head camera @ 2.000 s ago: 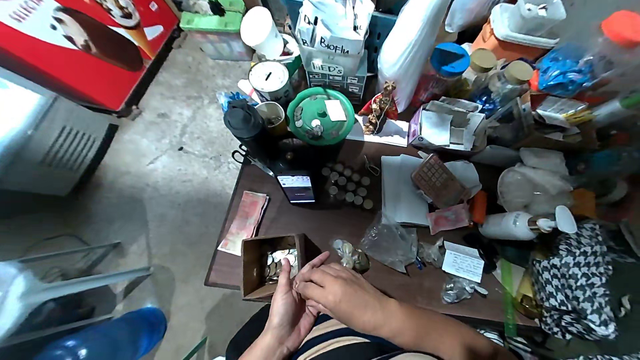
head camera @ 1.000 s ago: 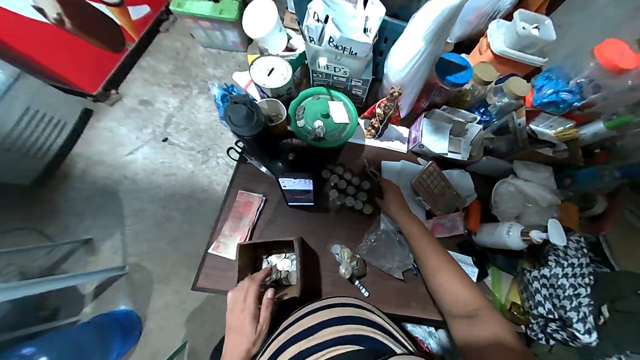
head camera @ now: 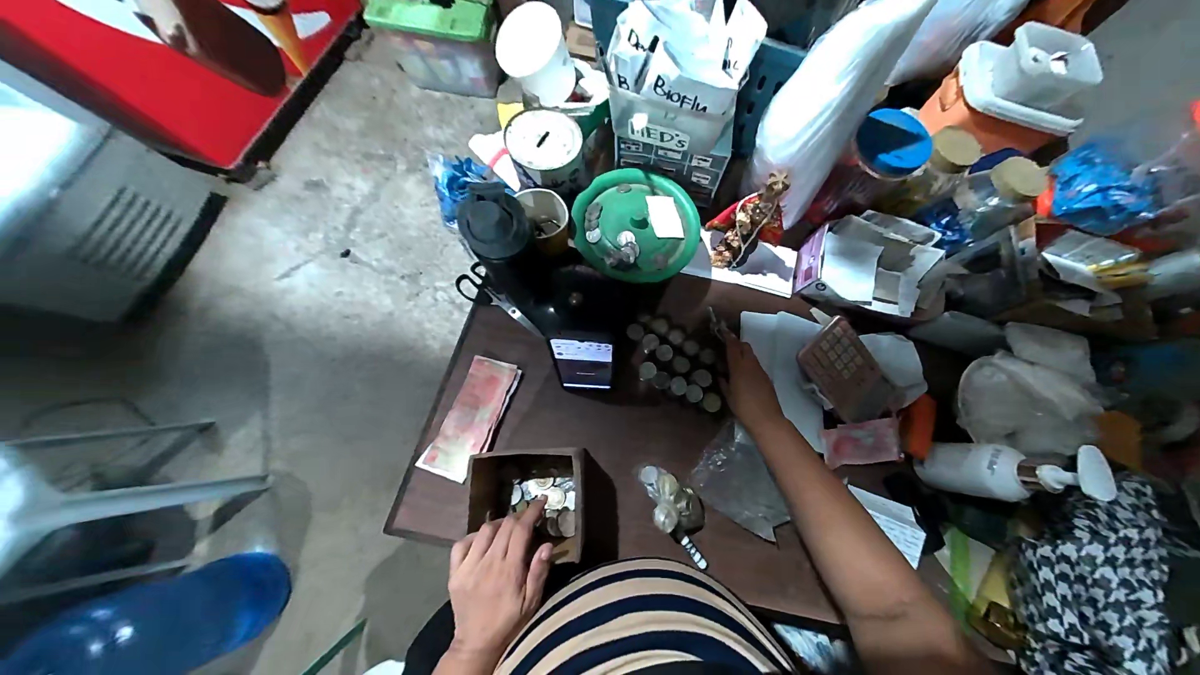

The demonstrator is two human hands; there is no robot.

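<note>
My left hand point(head camera: 497, 572) lies over the near edge of an open box point(head camera: 574, 459), its fingertips among the loose coins point(head camera: 548, 492). I see nothing gripped in it. My right hand point(head camera: 750, 380) reaches to the right edge of several small coin stacks point(head camera: 677, 361); its fingertips are dark and blurred, so what they hold is unclear. Right of the box lies a clear plastic bag of coins point(head camera: 667, 502), with a flattened clear bag point(head camera: 741, 478) beside it. Folded red banknotes point(head camera: 478, 412) lie at the table's left side.
A lit phone point(head camera: 582, 361) stands behind the box, with scissors point(head camera: 502, 300) and a black tumbler point(head camera: 494, 225) nearby. A green lidded tub point(head camera: 637, 225) bears coins. At right are a calculator point(head camera: 844, 366), paper sheets, a white bottle point(head camera: 975, 471) and checked cloth point(head camera: 1087, 572).
Two seconds ago my hands were together beside the box. They have parted: the left went to the coins in the box, the right reached forward to the coin stacks.
</note>
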